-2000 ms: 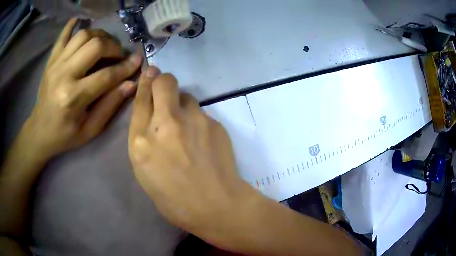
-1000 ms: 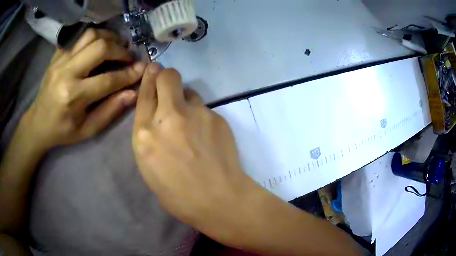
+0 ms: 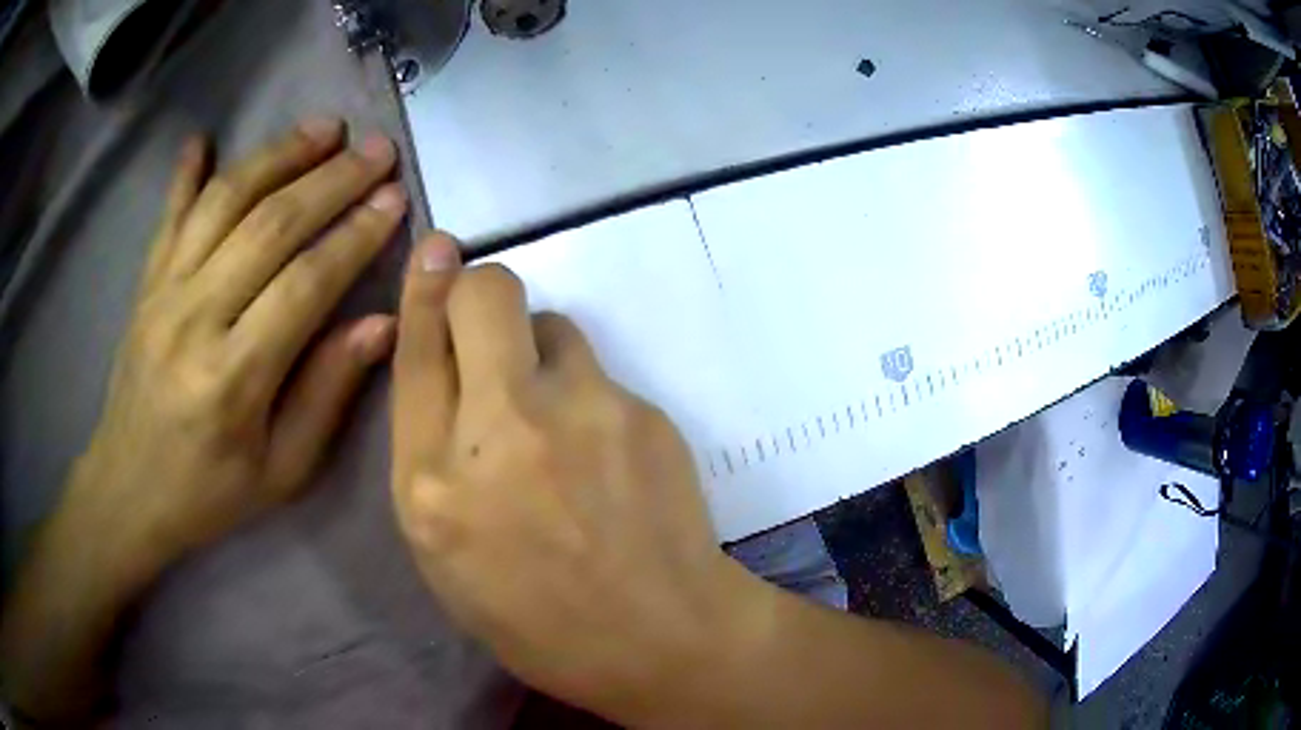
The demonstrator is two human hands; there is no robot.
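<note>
A grey-brown garment piece point(image 3: 328, 585) lies under both hands and runs up to the machine at the upper left. Its narrow folded edge point(image 3: 411, 171) runs down from the presser foot point(image 3: 367, 32) to my right fingertips. My left hand point(image 3: 250, 321) lies flat on the cloth with its fingers spread, left of the fold. My right hand point(image 3: 535, 471) pinches the folded edge between thumb and index finger, below the foot. The needle plate point(image 3: 428, 43) shows in part beside the foot. The needle tip cannot be made out.
The pale machine bed point(image 3: 685, 86) is at the top. A white table with ruler marks point(image 3: 885, 314) lies right of my right hand. A yellow-orange tool box point(image 3: 1256, 214) holds small metal items at the right edge. A blue cylinder point(image 3: 1177, 431) with a cord loop is at lower right.
My left hand has opened from a curled pinch and lies flat, lower down. My right hand is farther from the foot on the fold. The view has shifted; the white knob is out of view.
</note>
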